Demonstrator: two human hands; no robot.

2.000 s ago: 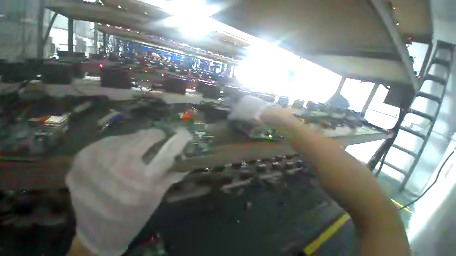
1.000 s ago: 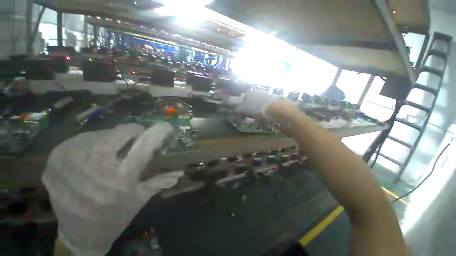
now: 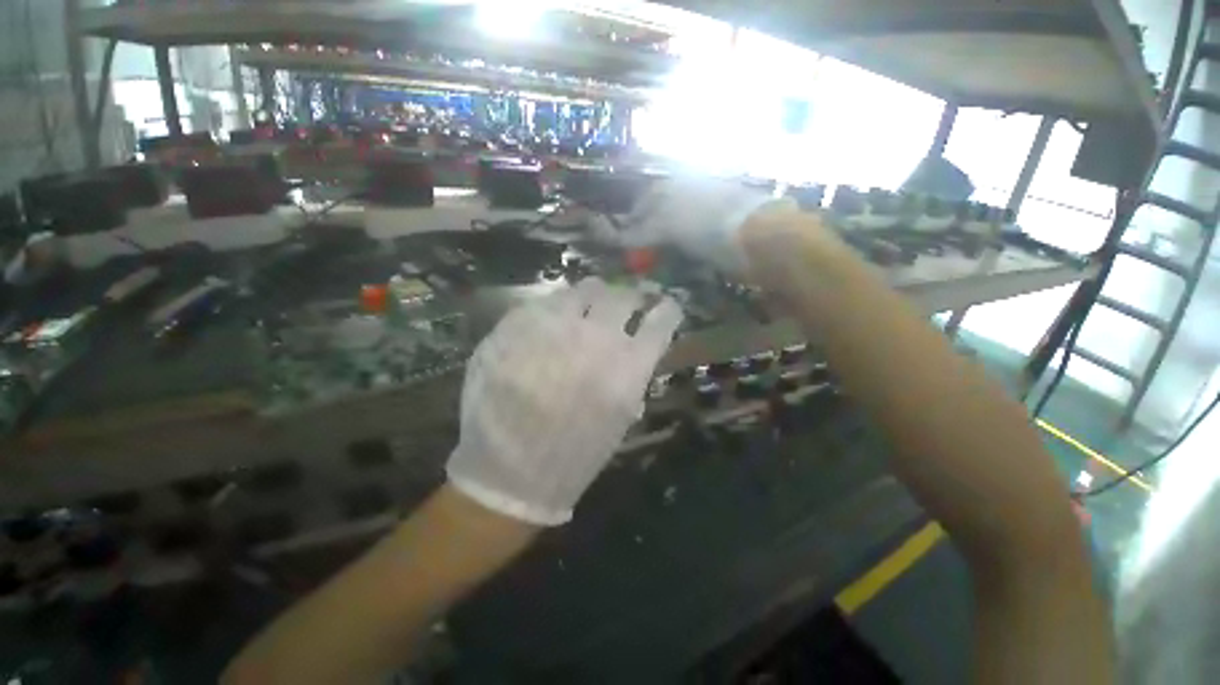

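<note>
My left hand (image 3: 562,395), in a white glove, is over the shelf edge at the centre, its fingertips at a blurred circuit board (image 3: 656,297) with an orange-red part (image 3: 642,260). Its fingers hide much of the board, and I cannot tell whether they grip it. My right hand (image 3: 709,221), also in a white glove, is just behind and right of it, blurred against the glare; what it touches is unclear. Another green circuit board (image 3: 355,351) with an orange-red part (image 3: 375,297) lies on the shelf left of my left hand.
Black power adapters (image 3: 234,187) stand in a row behind the boards. A lower shelf level (image 3: 308,542) carries rows of small dark items. An upper shelf (image 3: 923,34) hangs overhead. A ladder (image 3: 1157,254) leans at the right. A yellow line (image 3: 890,569) marks the green floor.
My left hand has moved right, from beside the nearer board to the board near my right hand. The view has shifted. My right hand stays at the back of the shelf.
</note>
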